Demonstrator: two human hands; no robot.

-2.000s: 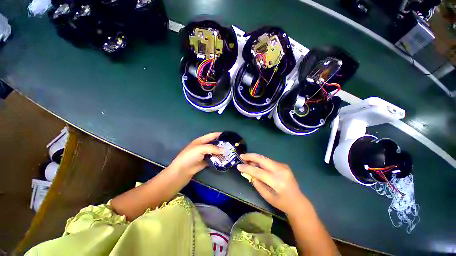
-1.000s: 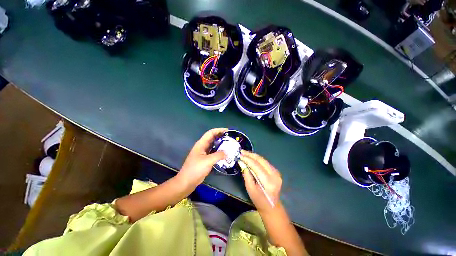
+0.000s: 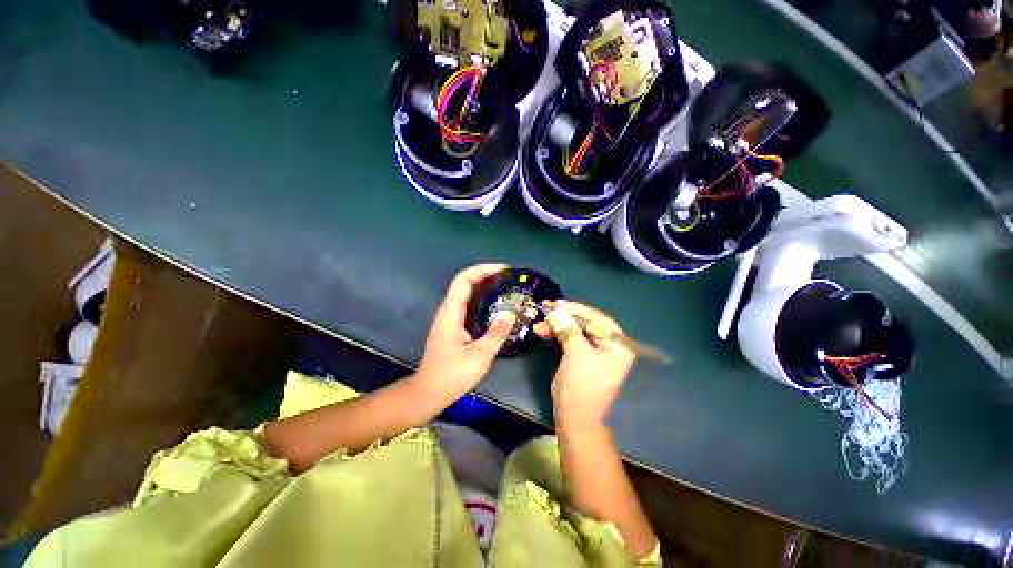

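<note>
A black round camera head [image 3: 514,291] is held above the green bench near its front edge, with its open side and a shiny circuit board facing up. My left hand [image 3: 458,333] grips it from the left, thumb over the rim. My right hand [image 3: 587,361] is at its right side, fingertips at the board. My right hand holds a slim pale tool [image 3: 635,346], which is blurred and points away to the lower right. Yellow shows on a right fingertip. What the fingertips touch inside the head is partly hidden.
Three white housings with black heads and coloured wires [image 3: 455,150] stand in a row beyond my hands. A bracketed white housing [image 3: 766,322] lies right, with a tangle of thin white cable [image 3: 875,427]. Dark heads [image 3: 217,28] lie upper left. A carton [image 3: 106,411] with white housings is lower left.
The slim tool now points more to the right, and the right hand has turned with it. The camera head has tilted slightly in my left hand. The whole view has shifted a little.
</note>
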